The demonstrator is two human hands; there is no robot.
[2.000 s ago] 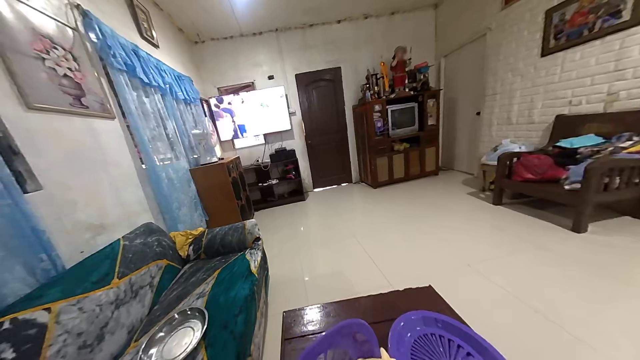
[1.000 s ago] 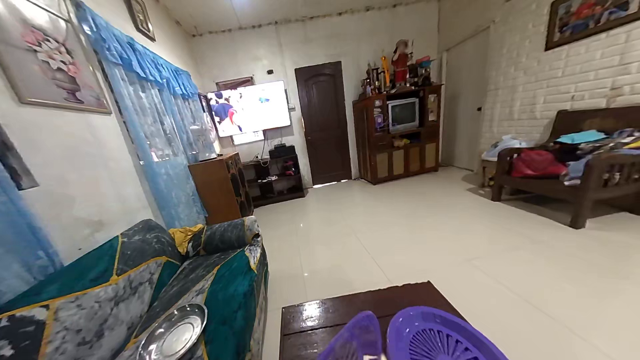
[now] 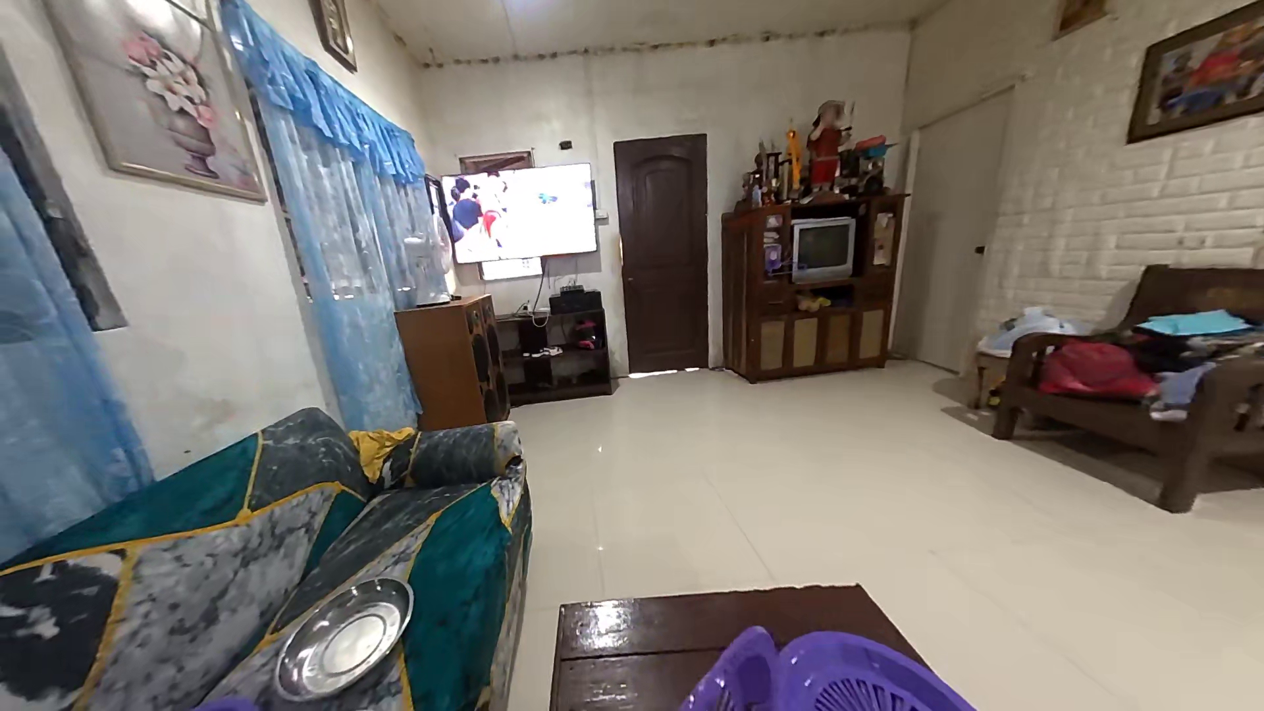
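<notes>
Neither of my hands shows in the head view. At the bottom edge, a purple plastic basket with a slotted side point(image 3: 859, 671) is partly in view at the dark wooden table point(image 3: 706, 622). Another purple plastic piece point(image 3: 741, 667) stands tilted close to its left side; its lower part is cut off by the frame. A round stainless steel dish point(image 3: 346, 640) lies on the patterned sofa point(image 3: 449, 553). Below the dish, a small purple edge point(image 3: 227, 704) shows at the frame's bottom. What my hands hold or touch is hidden.
Past the sofa stand a wooden speaker cabinet point(image 3: 444, 365) and a low dark shelf point(image 3: 558, 360) under a lit television point(image 3: 523, 212). A wooden cabinet point(image 3: 812, 341) stands beside the dark door point(image 3: 664, 252). At right, a wooden bench point(image 3: 1180, 434) holds clothes and a red bag point(image 3: 1096, 370).
The left purple piece has shifted to the right and now shows narrower, near the slotted basket. A small purple edge has appeared at the bottom left.
</notes>
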